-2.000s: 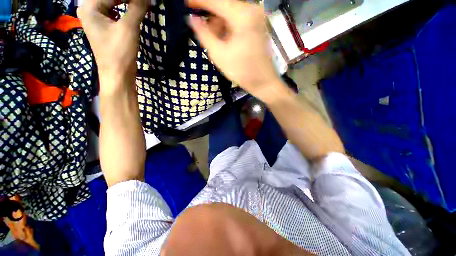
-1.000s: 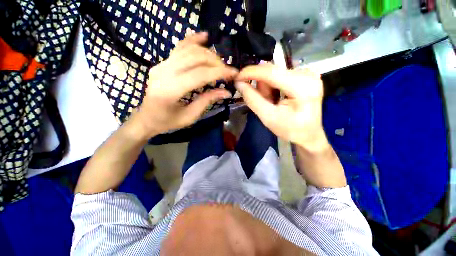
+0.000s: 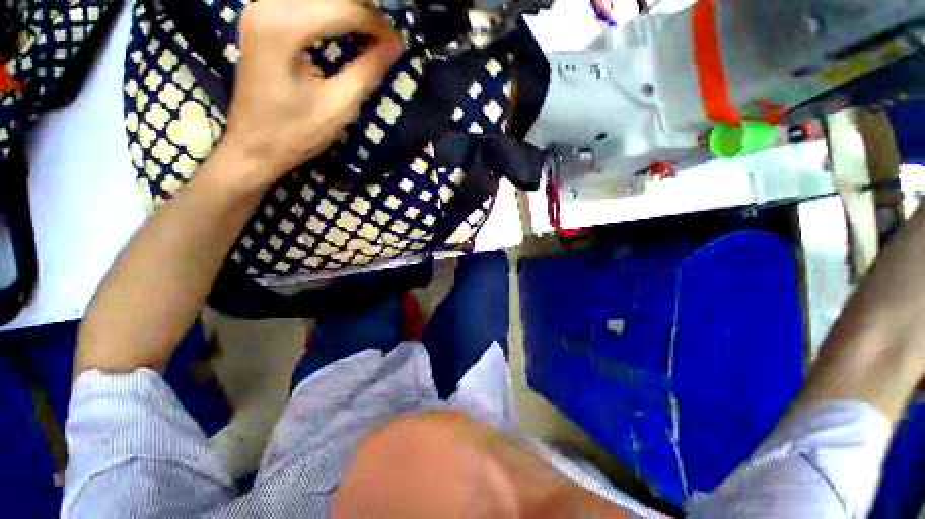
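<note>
The navy bag body (image 3: 345, 228) with cream clover print lies on the white table in front of me, its upper part at the dark machine head (image 3: 472, 28). My left hand (image 3: 304, 86) is on the bag near the machine head, fingers curled, pinching a bit of the dark cloth. A black webbing strap (image 3: 507, 160) sticks out at the bag's right side. My right forearm reaches out at the right edge; my right hand is out of the picture.
The pale grey sewing machine (image 3: 649, 71) with an orange band stands at upper right, a green spool (image 3: 742, 139) beside it. A red-handled lever (image 3: 558, 208) is at the bed's front edge. A large blue bin (image 3: 659, 345) stands below. More printed bags (image 3: 61, 61) lie at upper left.
My hands have parted: the right has gone out past the right edge, the left has moved up and left. The view has shifted right, showing more of the machine.
</note>
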